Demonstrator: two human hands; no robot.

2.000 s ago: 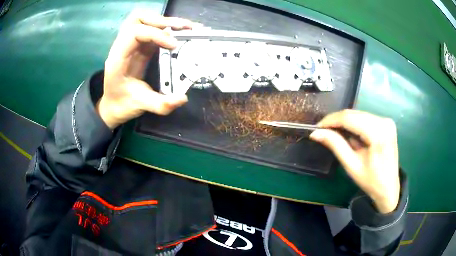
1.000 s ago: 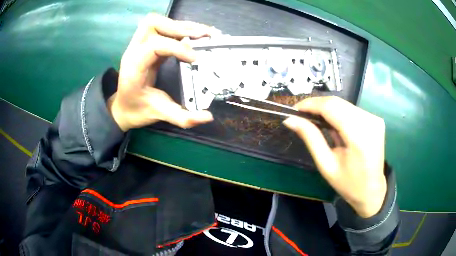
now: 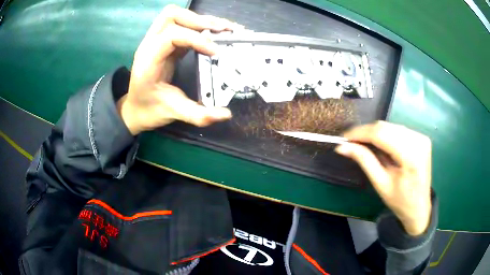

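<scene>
My left hand [image 3: 166, 80] grips the left end of the silver-white plate assembly [image 3: 285, 72], thumb below and fingers above, and holds it over the black parts tray [image 3: 258, 161]. Its scalloped edge faces me and its straight rail is on the far side. Round discs show along the plate. My right hand [image 3: 395, 166] holds the slim tweezers [image 3: 314, 137], tips pointing left at the near side of the heap of fine copper-coloured pins [image 3: 317, 115]. Whether the tips hold a pin is too small to tell.
The tray has a raised rim and lies on a glossy green bench [image 3: 451, 139]. A few small specks lie on the tray floor. The bench's near edge curves in front of my dark jacket [image 3: 156, 231]. Yellow lines show on the dark floor at both sides.
Since one second ago, the tweezers have moved from the plate's scalloped edge down and right to the pin heap, their arms now closer together. The plate is slightly higher and further right.
</scene>
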